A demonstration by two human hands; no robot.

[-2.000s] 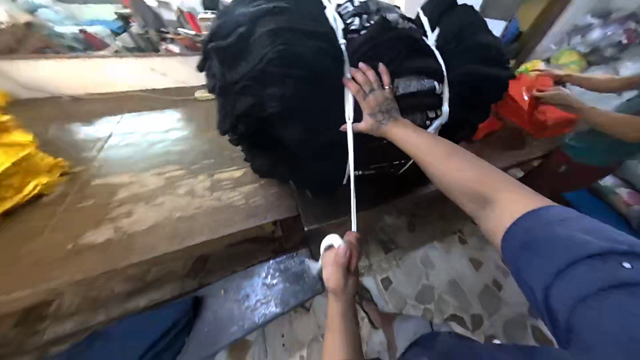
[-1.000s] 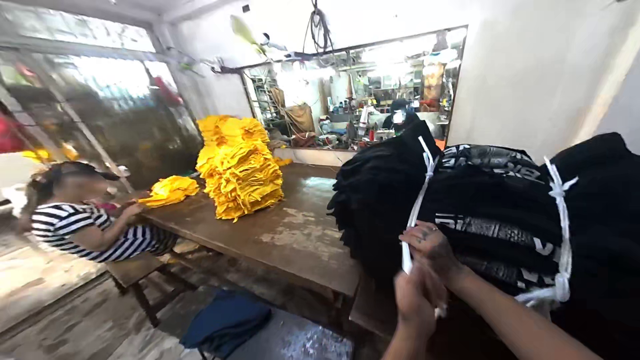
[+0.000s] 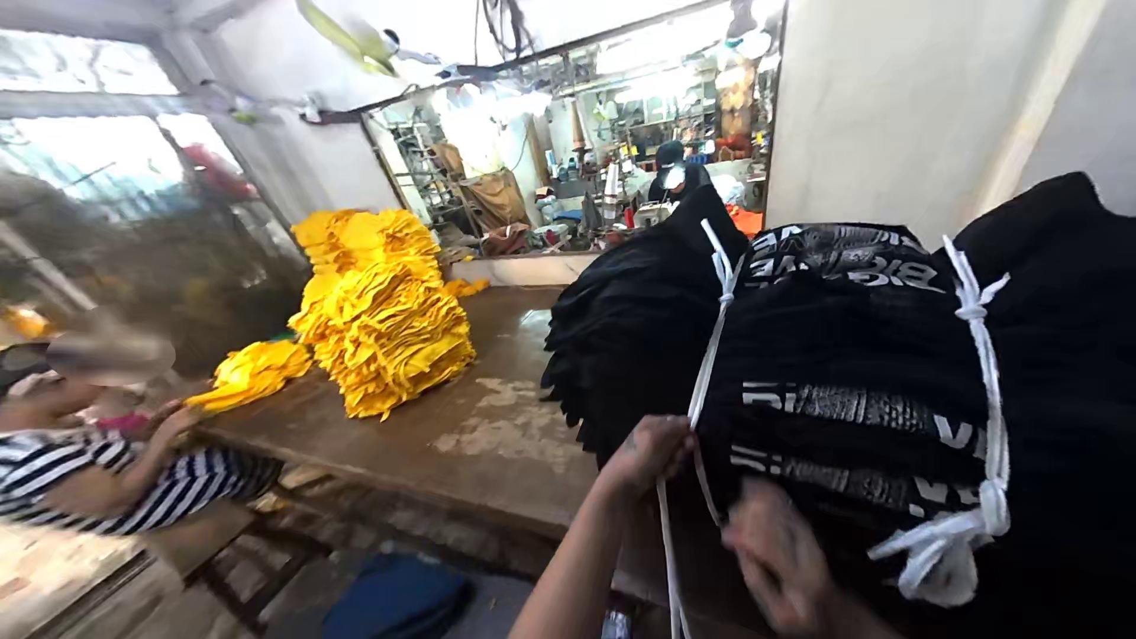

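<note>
A large bundle of black printed garments (image 3: 834, 337) fills the right side of the head view. Two white cloth ties run around it; the right one (image 3: 990, 390) is knotted at top and bottom. The left tie (image 3: 710, 355) has a knot near the top and comes down to my hands. My left hand (image 3: 652, 453) is closed on this tie against the bundle's front. Lower and to the right, my right hand (image 3: 777, 550) is blurred beside the tie's thin strand; its grip is unclear. Loose tie ends hang below my left hand.
A tall stack of yellow fabric pieces (image 3: 390, 319) stands on the worn wooden table (image 3: 506, 426). At the table's left edge a seated person in a striped top (image 3: 115, 470) handles more yellow fabric. Dark blue cloth (image 3: 399, 595) lies below the near edge. Beyond the wall opening is a cluttered workroom.
My hands, close together on the left tie one second ago, are now apart, the right one lower. Two seconds ago one hand lay flat on the bundle. The view has swung far since then.
</note>
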